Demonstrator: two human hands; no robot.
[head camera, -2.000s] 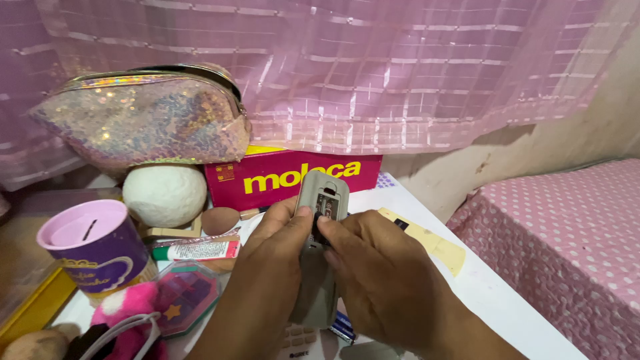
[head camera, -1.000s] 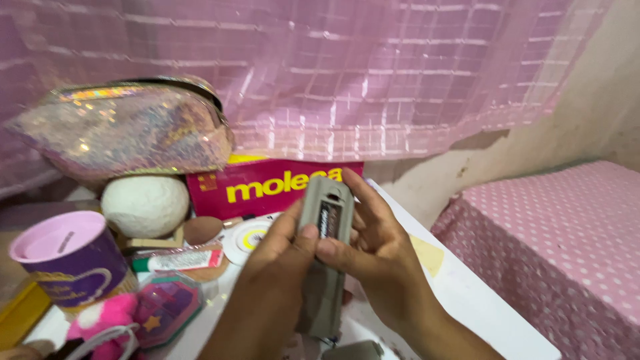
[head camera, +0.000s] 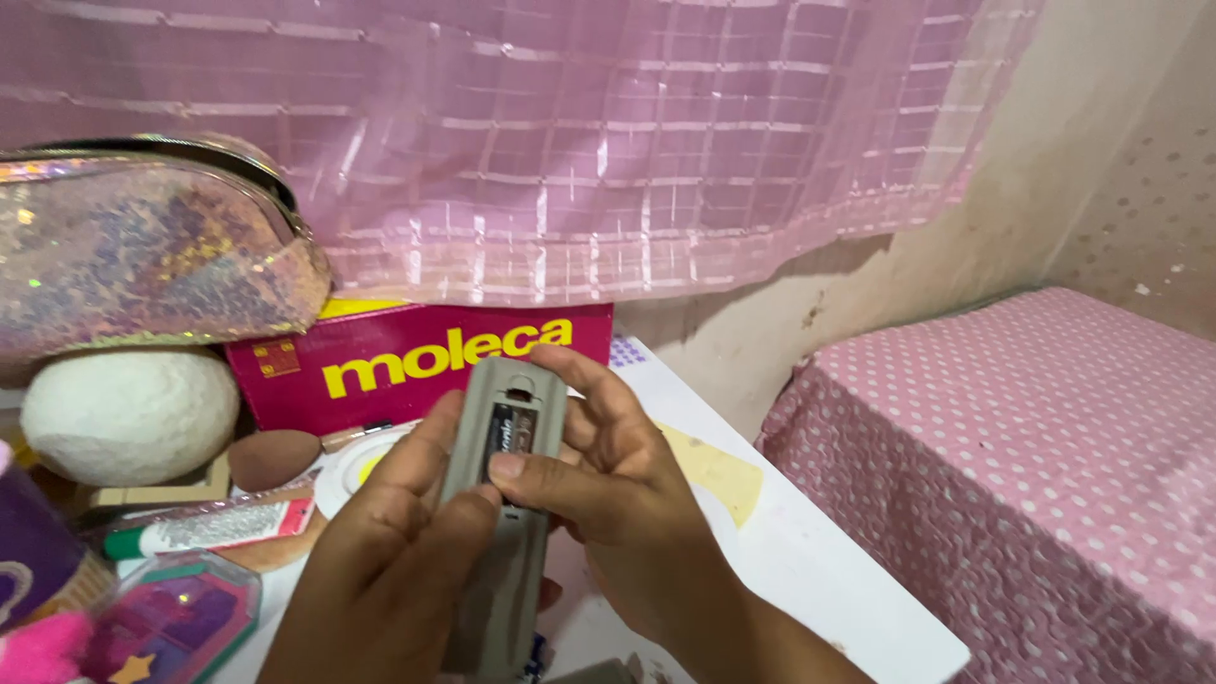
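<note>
A grey remote control is held back side up, its battery compartment uncovered, above a white table. Black batteries lie in the compartment. My left hand grips the remote's left side, its thumb at the compartment's lower edge. My right hand holds the right side from behind, with the thumb pressed on the batteries. Below the remote, at the bottom edge of the view, a grey piece lies partly hidden, beside something blue that is mostly covered.
Behind the hands stands a magenta box under a sequined pouch. At left are a white ball, a tube, a makeup palette and a purple container. A pink dotted cloth covers a surface at right.
My right hand has shifted around the remote's right side, and its thumb now lies over the batteries. More of the compartment shows than two seconds ago. The view has moved somewhat.
</note>
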